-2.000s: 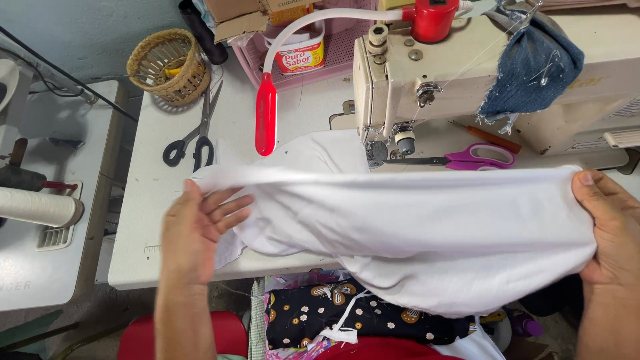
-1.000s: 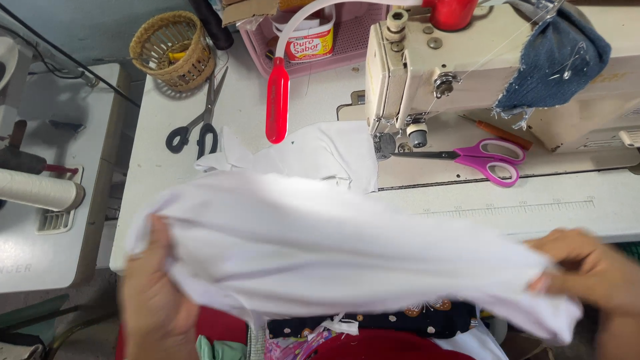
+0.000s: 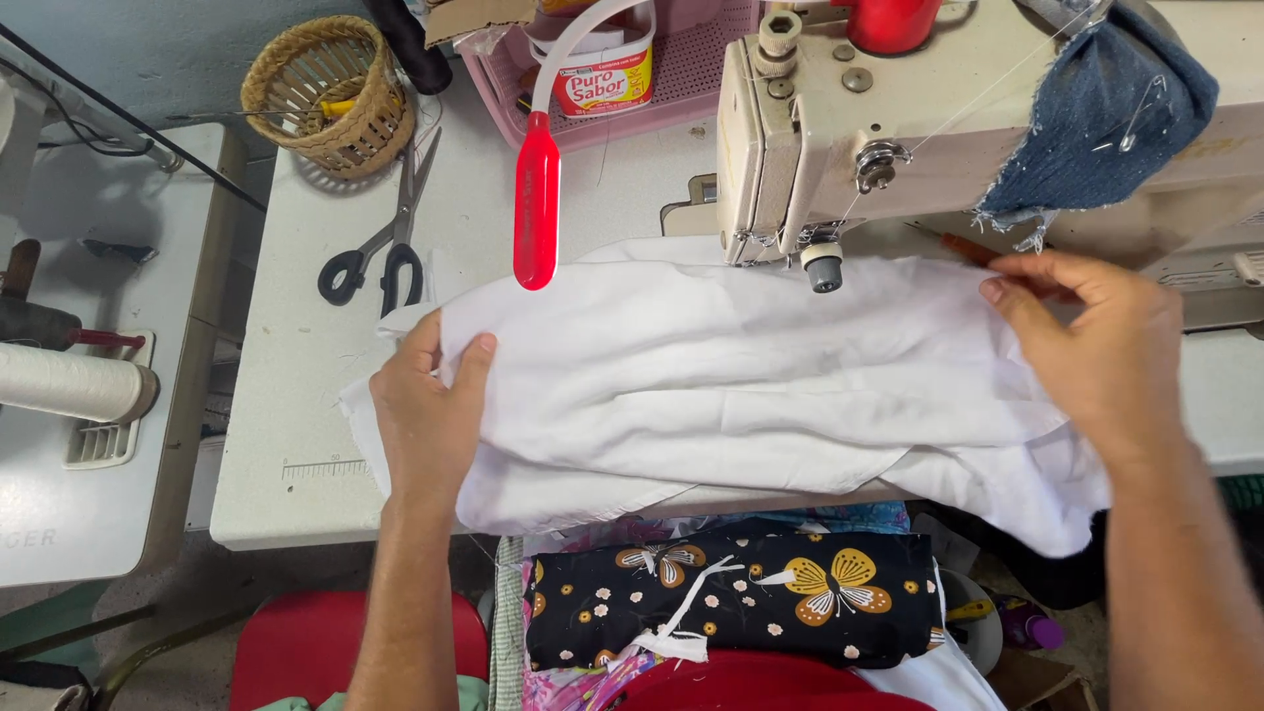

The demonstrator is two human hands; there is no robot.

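A white fabric piece [image 3: 731, 385] lies spread and wrinkled over the front of the sewing table [image 3: 262, 395], its near edge hanging over the table's edge. My left hand [image 3: 430, 405] pinches its left end between thumb and fingers. The far right corner is pinched in my right hand [image 3: 1086, 336], beside the sewing machine [image 3: 928, 109]. The cloth's far edge reaches the machine's needle area, and the machine head hides part of it. More white fabric shows under the left end. The purple-handled scissors are hidden from view.
Black-handled scissors [image 3: 395, 237] lie left of a red-handled lamp-like tool [image 3: 536, 207]. Behind stand a woven basket [image 3: 331, 99] and a pink plastic tray [image 3: 592, 123] with a tub [image 3: 607, 74]. Denim [image 3: 1106, 118] with pins hangs on the machine. Butterfly-print cloth [image 3: 731, 597] lies below the table edge.
Both hands have moved the white fabric forward from the table's front edge to the machine's needle area. The cloth now covers the purple-handled scissors and the white piece seen beside them earlier.
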